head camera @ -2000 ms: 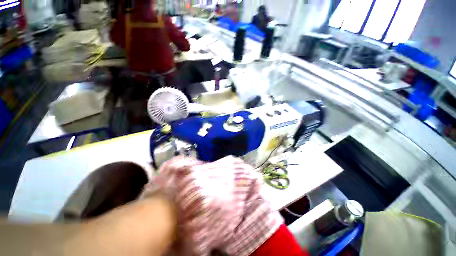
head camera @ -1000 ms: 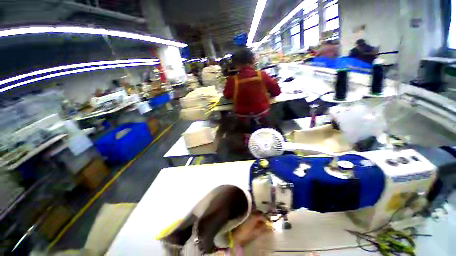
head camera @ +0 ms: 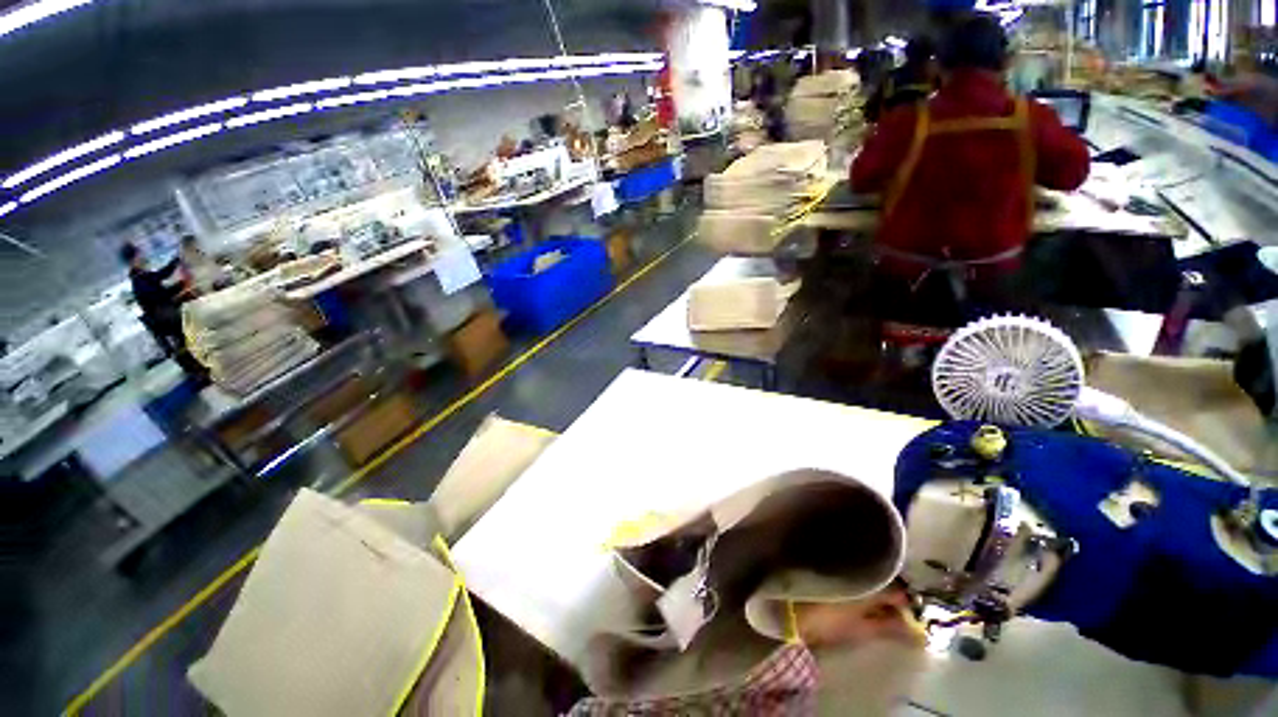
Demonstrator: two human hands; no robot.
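Note:
A beige bag body [head camera: 841, 511] with yellow edging stands curled open on the white table, its dark inside showing, left of the sewing machine's needle area [head camera: 967, 616]. A pale tag-like piece [head camera: 687, 609] hangs at its opening. One blurred hand, seemingly my left hand [head camera: 862, 619], is at the bag's lower right edge beside the needle; its fingers are partly hidden. A pink checked sleeve [head camera: 729, 686] shows below the bag at the bottom edge. I cannot make out my right hand.
A white fan [head camera: 1009, 371] stands behind the blue-covered machine arm [head camera: 1163, 546]. Beige pieces with yellow edges [head camera: 337, 602] lie left of the white table [head camera: 673, 434]. A person in red [head camera: 967, 168] works ahead. A blue bin [head camera: 547, 287] stands across the aisle.
The view has swung left, bringing the aisle and the beige pieces at left into fuller view. The bag body remains beside the needle area. The scissors have left the view.

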